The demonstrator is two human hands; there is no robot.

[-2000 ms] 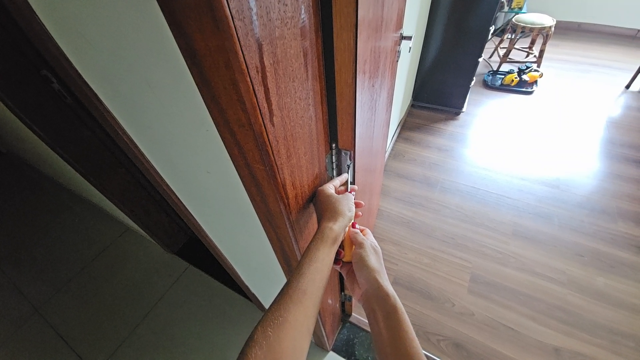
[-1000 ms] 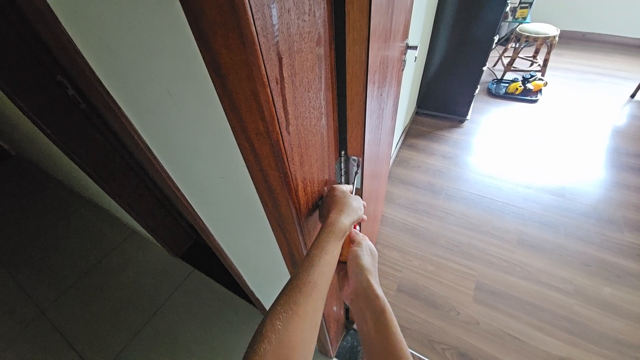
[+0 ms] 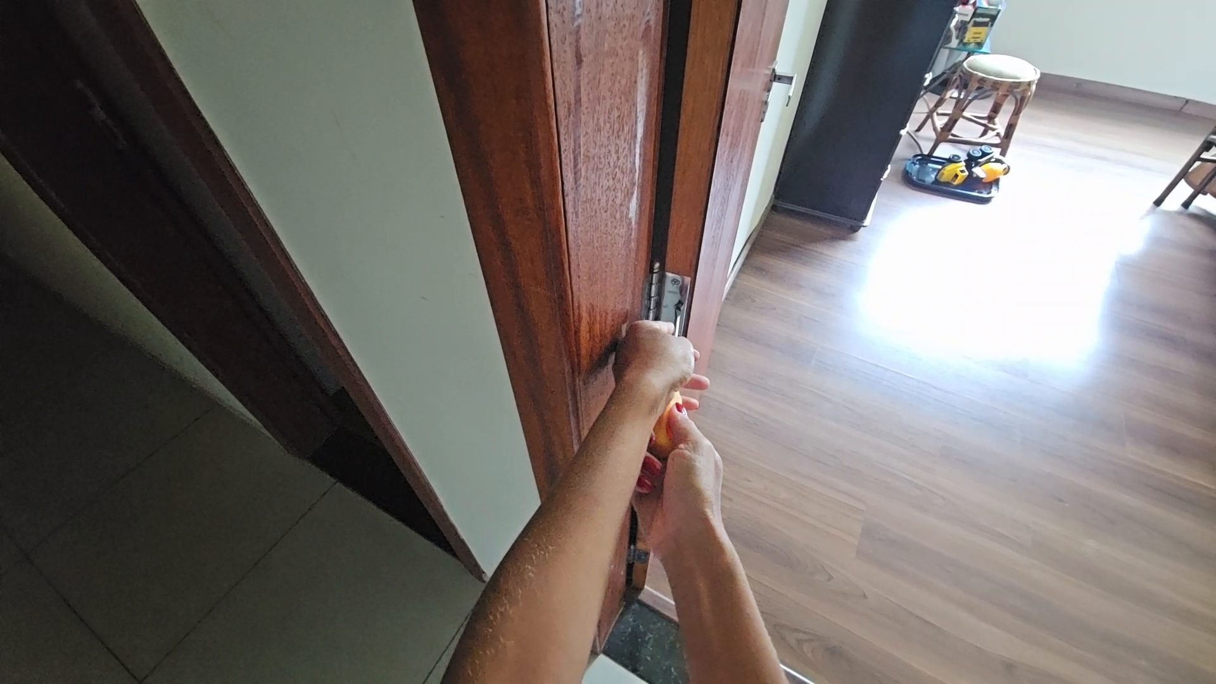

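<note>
A metal hinge joins the wooden door frame and the edge of the wooden door. Just below the hinge, my left hand is curled around the metal shaft of a screwdriver, whose tip meets the hinge plate. My right hand grips the screwdriver's orange handle from beneath. Most of the shaft is hidden by the left hand. A lower hinge partly shows behind the forearms.
Farther back are a dark cabinet, a rattan stool and a black tray holding yellow and black items on the wooden floor. A door handle juts from the door. Pale wall stands left of the frame.
The right hand's fingers have shifted around the orange handle. Both hands remain just below the same hinge. The view has moved slightly.
</note>
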